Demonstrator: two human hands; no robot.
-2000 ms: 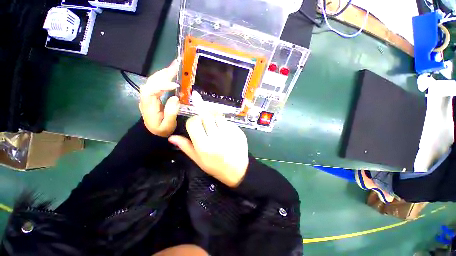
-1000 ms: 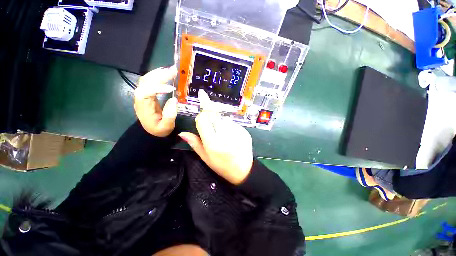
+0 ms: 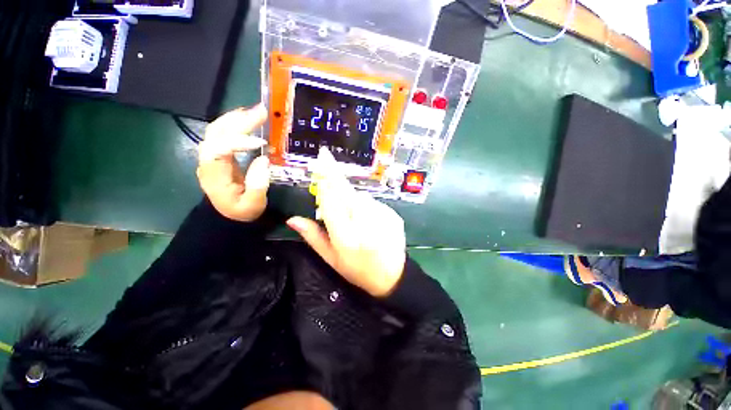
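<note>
A thermostat [image 3: 335, 120] with a lit black screen showing white-blue digits sits in the orange nest plate [image 3: 278, 100] of the clear test fixture [image 3: 353, 42]. My right hand [image 3: 357, 232] is below the screen, its index fingertip at the lower row of touch keys. It grips nothing that I can see. My left hand [image 3: 232, 166] rests at the fixture's left edge, thumb and fingers apart. The red power rocker switch [image 3: 413, 182] glows. Two red indicator lamps [image 3: 429, 100] sit above it. A yellow piece [image 3: 313, 190] shows beside my right fingers.
White-backed units [image 3: 74, 46] lie on a black pad [image 3: 172, 60] at upper left. Another black pad [image 3: 607, 176] lies at right. A blue tape holder [image 3: 673, 48] and cables [image 3: 533, 36] are at upper right. A cardboard box [image 3: 72, 250] is at lower left. Another person's dark sleeve [image 3: 681, 288] shows at right.
The screen was dark, then lit up; its right-hand digits changed from 22 to 15. My right fingertip moved slightly right along the keys. The whole view has shifted a little.
</note>
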